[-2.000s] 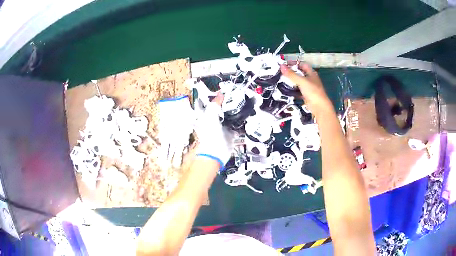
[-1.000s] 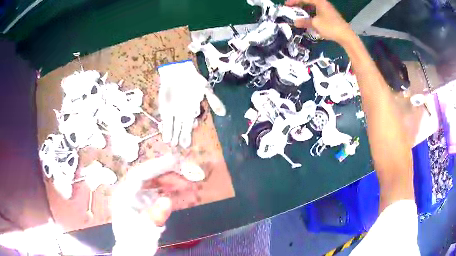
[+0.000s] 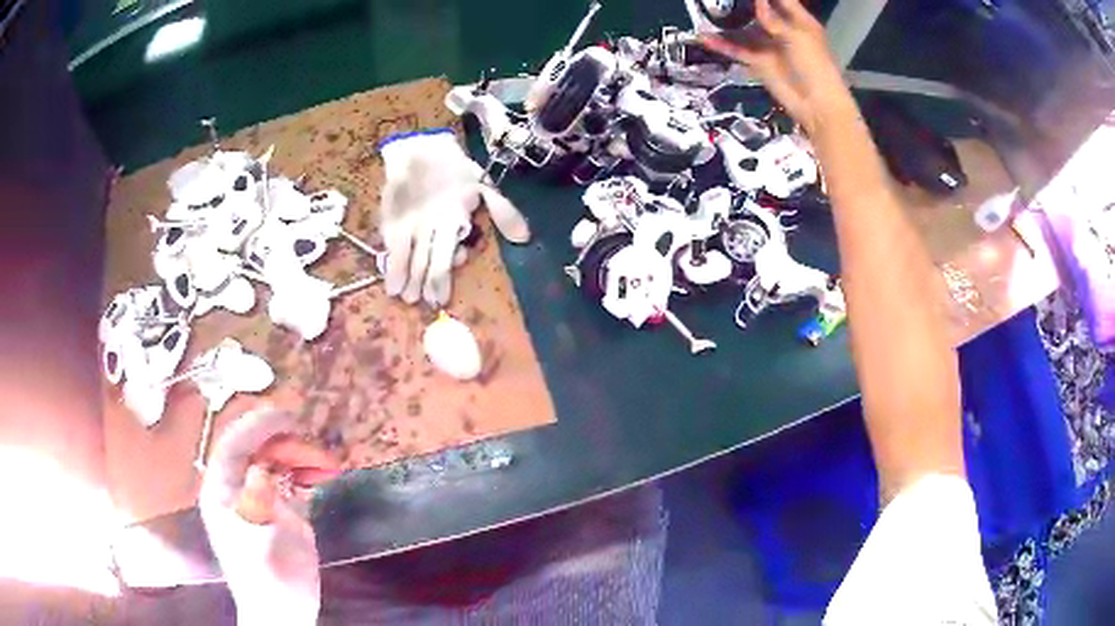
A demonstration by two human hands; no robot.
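My left hand (image 3: 275, 477), in a white glove with bare-looking fingers, is curled low over the front left of the cardboard; glare and blur hide whether it holds anything. My bare right hand (image 3: 783, 61) is at the top edge, beyond the pile. A black-tyred wheel of a white model (image 3: 724, 12) sits between its thumb and fingers, partly cut off by the picture's edge. White wheeled model motorcycles (image 3: 666, 128) lie heaped below that hand, with a second cluster (image 3: 636, 275) nearer me. White body shells with rods (image 3: 220, 226) lie heaped on the cardboard at left.
A flat white glove with blue cuff (image 3: 422, 214) and a white egg-shaped bottle (image 3: 454, 346) lie on the cardboard mat (image 3: 507, 391). A dark object (image 3: 917, 153) and another white bottle (image 3: 997, 210) lie at right. Blue bins (image 3: 1015, 391) stand below the bench's right edge.
My left hand has left the models and moved down to the front left. The egg-shaped bottle now lies uncovered. My right hand has moved up past the pile with a model's wheel at its fingers.
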